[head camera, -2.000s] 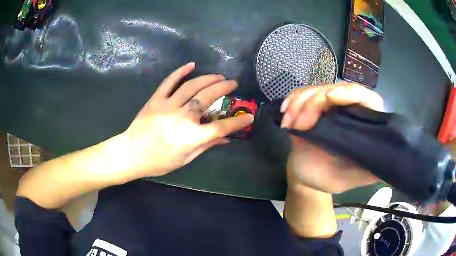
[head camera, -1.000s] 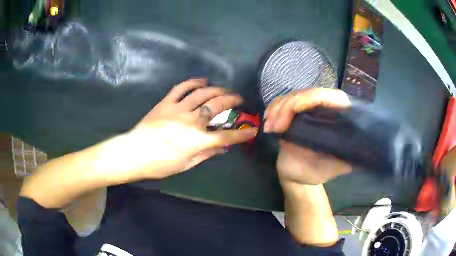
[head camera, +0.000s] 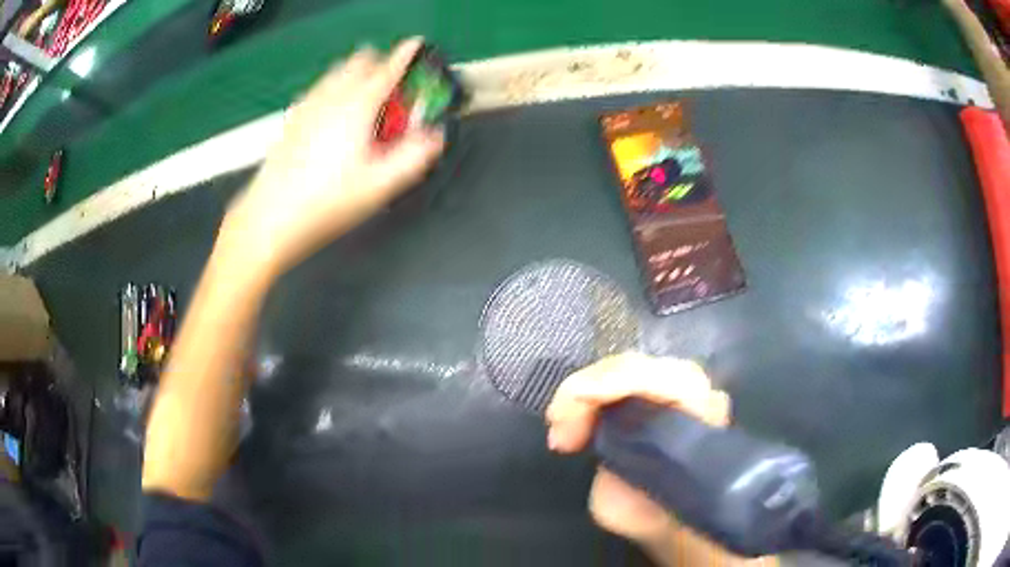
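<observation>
My left hand (head camera: 338, 155), blurred, is at the upper left by the belt's pale edge strip. It holds an electronic unit (head camera: 425, 98) with green and red parts between thumb and fingers. My right hand (head camera: 637, 443) is at the lower centre, closed around a thick black electric screwdriver (head camera: 709, 474); its tip is not visible. The round grey screw plate (head camera: 548, 330) lies just beyond my right hand, with small brassy screws (head camera: 612, 321) on its right side.
A smartphone (head camera: 678, 210) with a lit screen lies beyond the screw plate. Other units (head camera: 147, 332) lie at the left of the mat. The green belt (head camera: 532, 24) carries more units. A red tray edge (head camera: 989, 210) is at right; a white round fan-like body (head camera: 958, 509) is at lower right.
The view has shifted towards the belt. My left hand has moved away from the screwdriver to the belt edge with the unit. My right hand still holds the screwdriver near the screw plate.
</observation>
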